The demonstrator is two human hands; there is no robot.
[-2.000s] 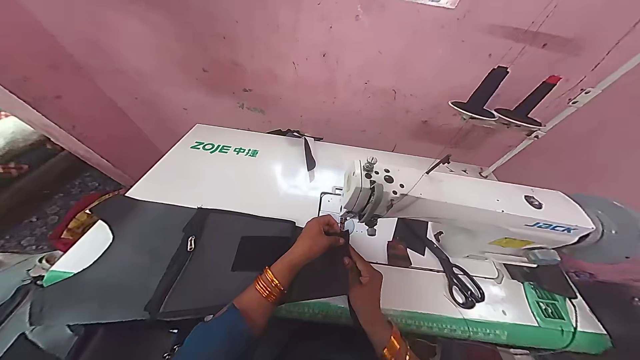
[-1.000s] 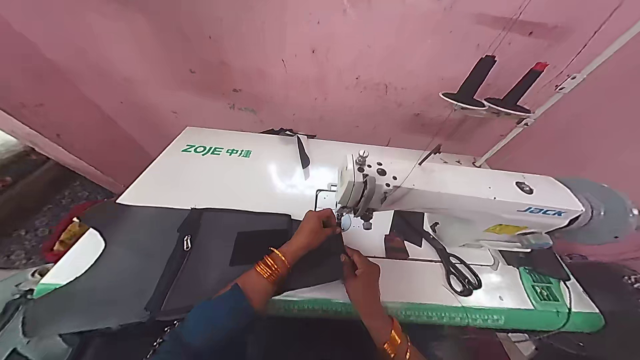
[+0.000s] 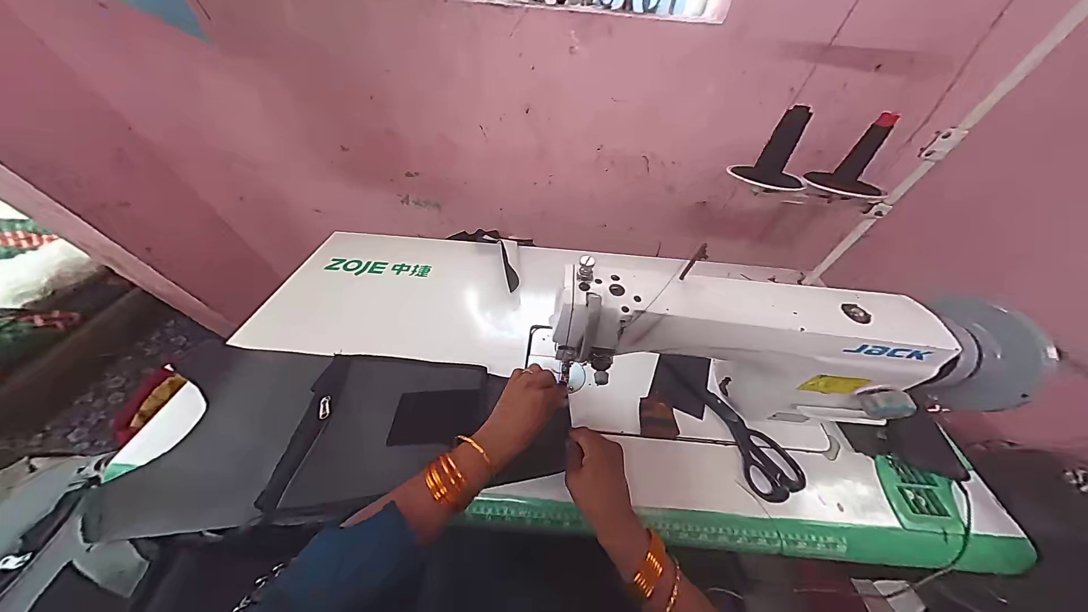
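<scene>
A white Jack sewing machine (image 3: 765, 331) stands on a white table with a green edge. Dark grey fabric (image 3: 382, 425), with a zipper (image 3: 325, 408) and a black patch (image 3: 433, 416), lies across the table's left part and reaches the needle area. My left hand (image 3: 527, 408) is on this fabric right beside the presser foot (image 3: 565, 370), its fingertips close together. Nearer to me, my right hand (image 3: 599, 476) pinches the fabric's right edge between thumb and fingers. Bangles circle both wrists. The fabric under the left palm is hidden.
Black-handled scissors (image 3: 756, 450) lie right of the needle, by dark fabric scraps (image 3: 682, 382). Another black scrap (image 3: 510, 268) is behind the machine head. Two dark thread cones (image 3: 784, 149) stand on holders at the wall. More fabric (image 3: 51, 510) hangs at the lower left.
Both hands stay at the fabric by the needle, in nearly the same pose. The view has shifted somewhat, showing more wall above. No clear movement of the fabric shows.
</scene>
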